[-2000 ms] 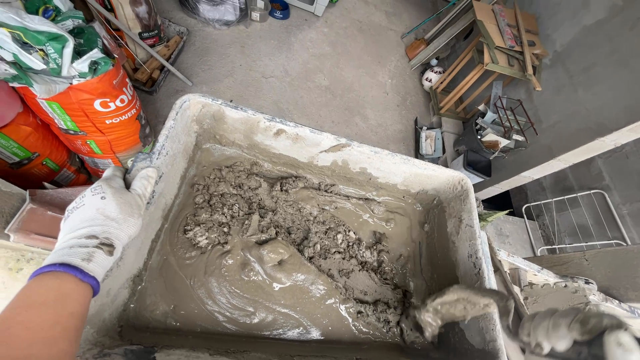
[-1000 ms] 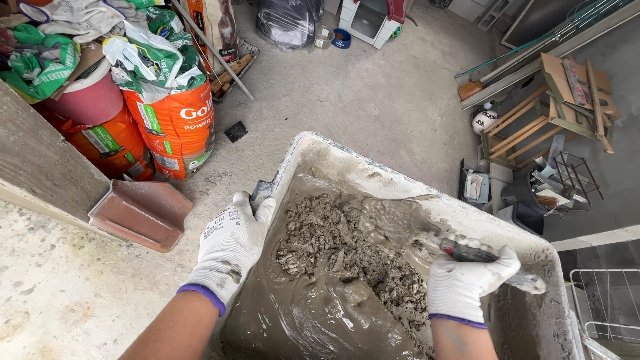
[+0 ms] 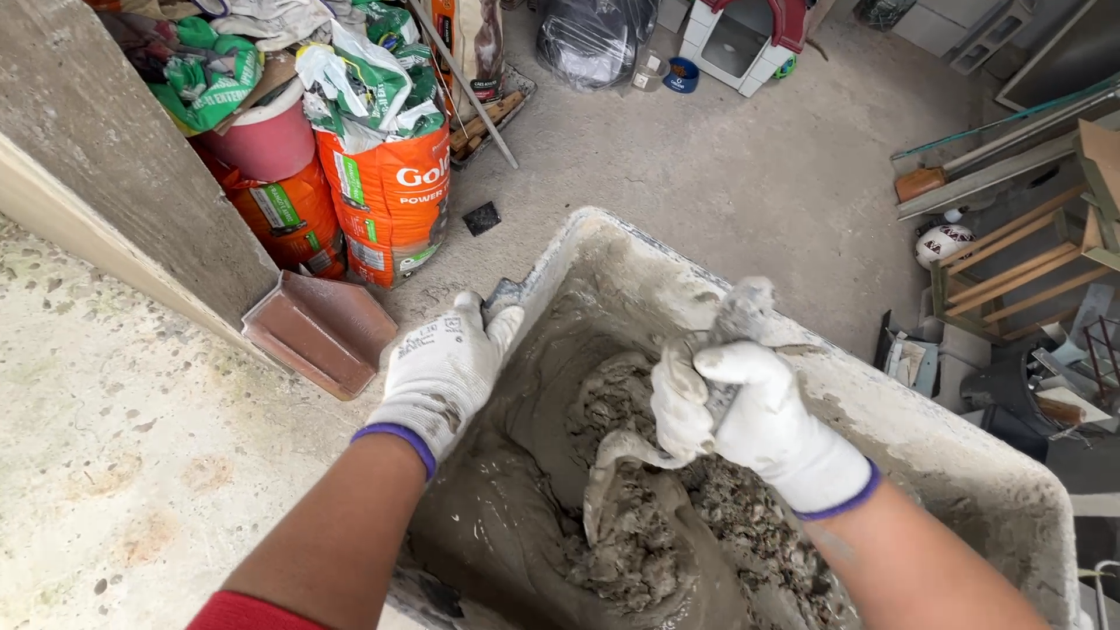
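Observation:
A large whitish tub [image 3: 884,394] with mortar-smeared walls holds wet grey mortar [image 3: 525,507], with a lumpy, coarser heap through its middle. My left hand [image 3: 446,367], in a white knit glove with a purple cuff, grips the tub's left rim near the far corner. In my right hand [image 3: 752,411], gloved alike and smeared with mortar, is the mortar-caked handle of a trowel [image 3: 739,315]. Its blade is sunk in or coated with the mortar just below the hand, so its outline is mostly hidden.
Orange bags [image 3: 389,201], one topped with crumpled green and white plastic, stand beyond the tub at left. A reddish-brown angular piece [image 3: 324,328] lies by the wall end [image 3: 131,157]. Wooden frames [image 3: 1015,254], a ball [image 3: 945,245] and a black bucket [image 3: 1006,394] are at right.
My right hand has moved left across the tub with the trowel, from near the right wall to over the middle. My left hand remains on the left rim. The view has shifted left.

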